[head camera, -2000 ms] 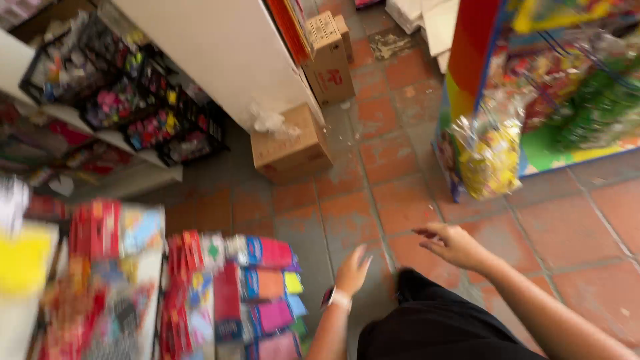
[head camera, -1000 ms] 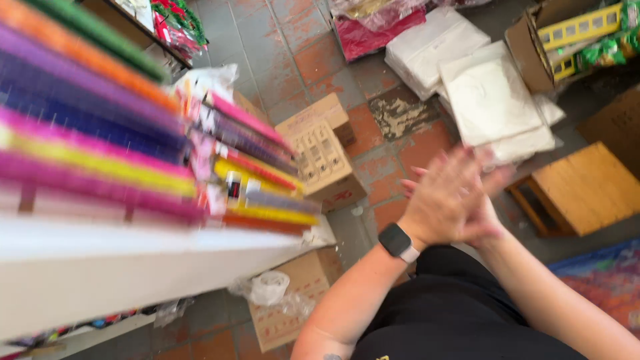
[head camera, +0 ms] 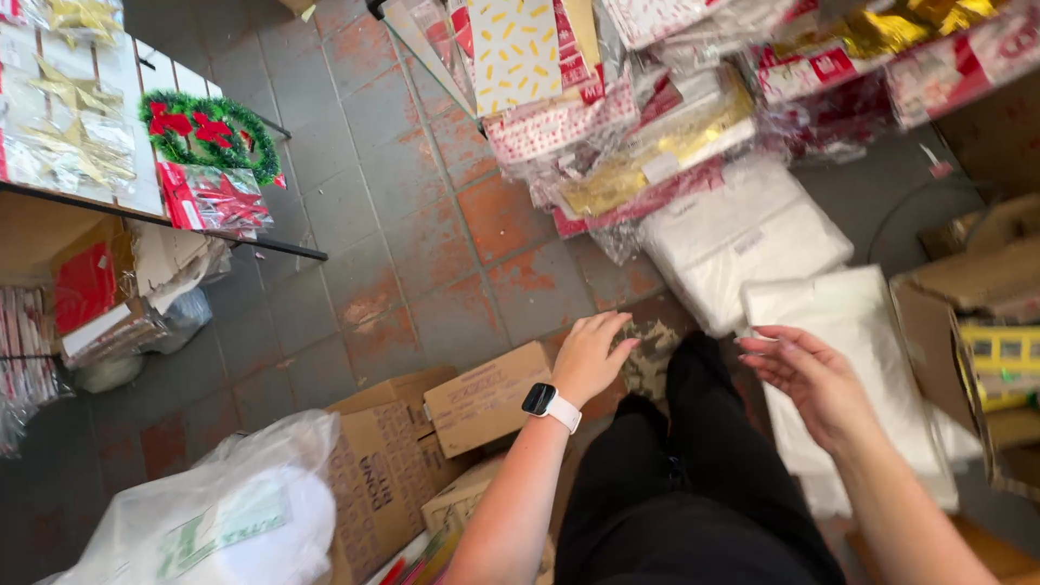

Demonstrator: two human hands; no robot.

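My left hand (head camera: pixel 591 357), with a smartwatch (head camera: pixel 539 399) on a pale strap at its wrist, is held over the floor with the fingers apart and nothing in it. It is nearest to a cardboard box (head camera: pixel 490 398) at its left. My right hand (head camera: pixel 804 382) hangs above white plastic-wrapped packs (head camera: pixel 845 313), fingers loosely curled and holding nothing. Whether it touches the packs is not shown, though it appears above them. Another white wrapped pack (head camera: pixel 747 236) lies just beyond, beside a pile of packaged gold and red-white goods (head camera: pixel 658 162).
Cardboard boxes (head camera: pixel 382 487) and a large translucent plastic bag (head camera: pixel 236 504) stand at lower left. A rack with a green tinsel wreath (head camera: pixel 264 130) and gold stars (head camera: pixel 77 89) is at upper left. An open carton (head camera: pixel 934 349) with yellow items stands at right. Worn tiles (head camera: pixel 439 317) cover the floor.
My hands, together one second ago, are now apart. The view has shifted strongly, with the wreath rack, the packaged goods and the plastic bag now showing more fully.
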